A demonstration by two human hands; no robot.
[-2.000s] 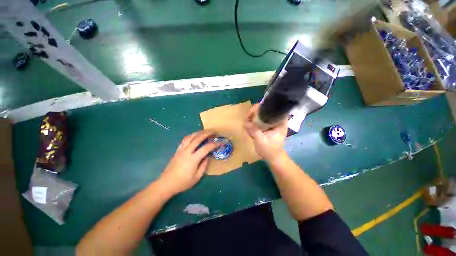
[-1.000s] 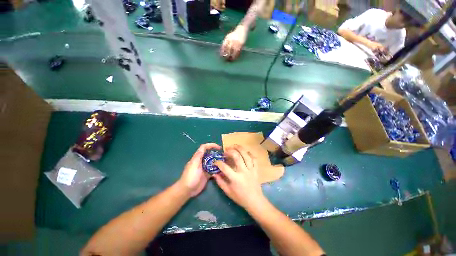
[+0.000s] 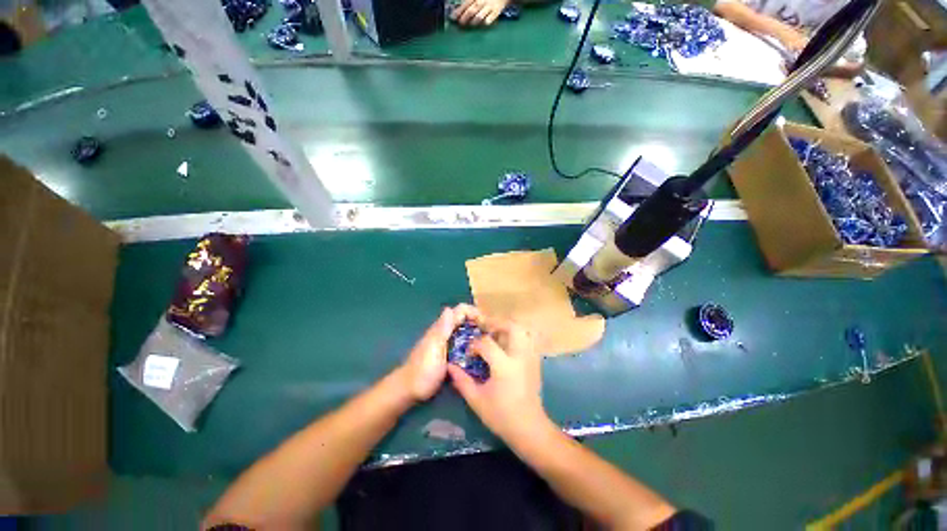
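Note:
A round blue patterned unit (image 3: 468,350) is held between both hands, just off the lower left edge of the tan cardboard piece (image 3: 519,292). My left hand (image 3: 428,358) grips its left side. My right hand (image 3: 505,375) grips its right side, fingers over its face; part of the unit is hidden. The electric screwdriver (image 3: 636,233) hangs free, black body and cream nose, in front of the white-grey screw feeder (image 3: 673,249). A separate dark blue unit (image 3: 714,320) lies right of the feeder.
An open parts carton (image 3: 784,207) stands right. A dark red-brown bag (image 3: 211,285) and grey bag (image 3: 179,371) lie left, beside a large carton (image 3: 57,332). A thin pin (image 3: 399,273) lies on the bench. The conveyor carries units (image 3: 513,186). A white post (image 3: 244,114) rises at left. People's hands show opposite.
Over two seconds, my right hand has let go of the screwdriver and joined my left on the unit, now lifted off the cardboard. Since one second ago, the unit has tilted and the view has shifted.

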